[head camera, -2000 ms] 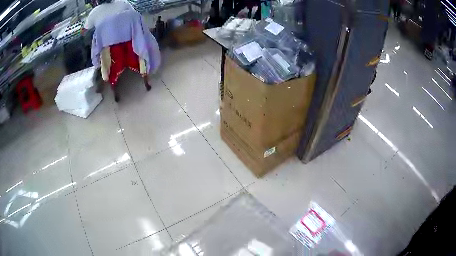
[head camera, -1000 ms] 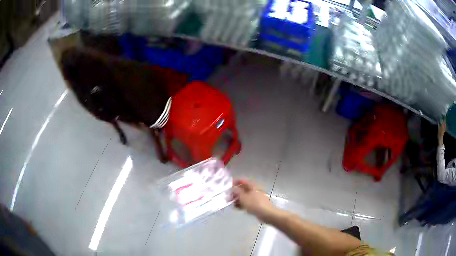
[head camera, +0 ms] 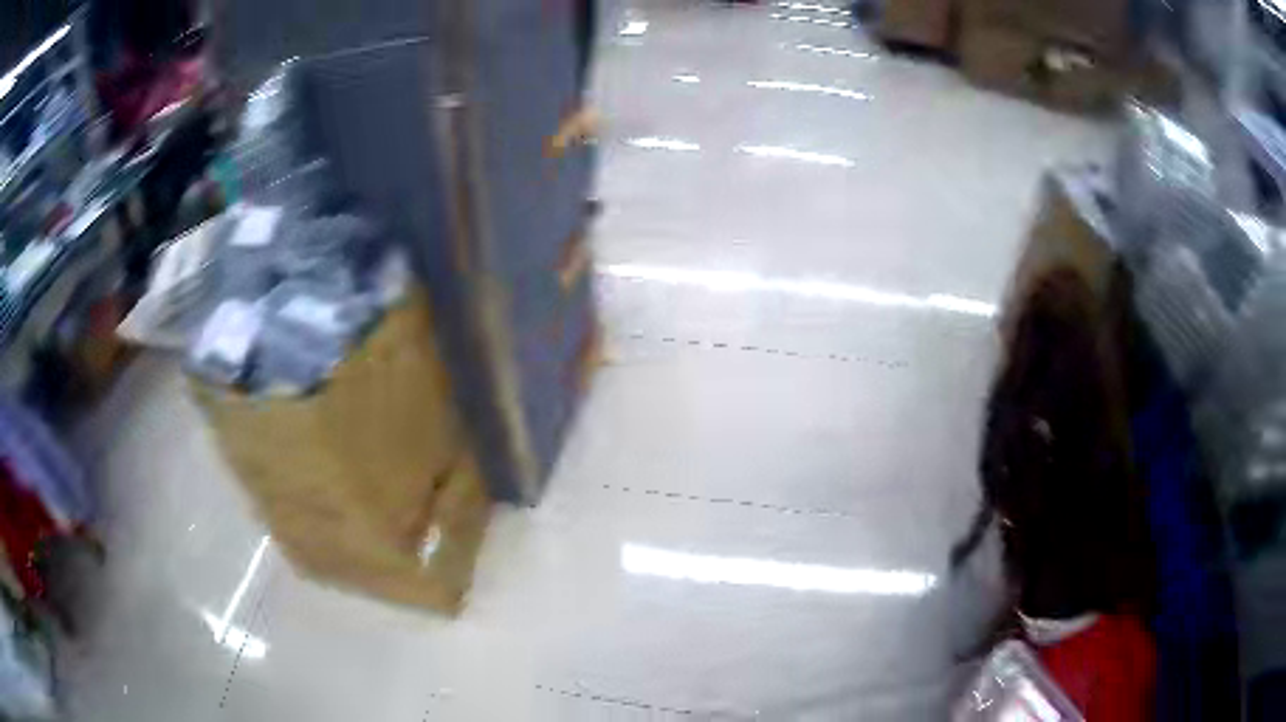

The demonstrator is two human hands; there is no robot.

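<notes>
Neither of my hands shows in the picture. A clear tray with pale contents (head camera: 1013, 686) is cut off by the bottom edge at the lower right, in front of a red stool (head camera: 1100, 667). It is blurred, and whatever holds it is out of view.
A tall brown carton (head camera: 346, 459) full of clear bags with white labels stands at the left against a grey pillar (head camera: 515, 254). A dark brown draped thing (head camera: 1058, 451) stands beside the bench at the right. More cartons (head camera: 1037, 43) stand at the far back. Glossy tiled floor (head camera: 762, 437) lies between.
The view has swung from the bench and stools to the carton and pillar. The tray has moved to the lower right edge, and the hand and forearm seen holding it have left the picture.
</notes>
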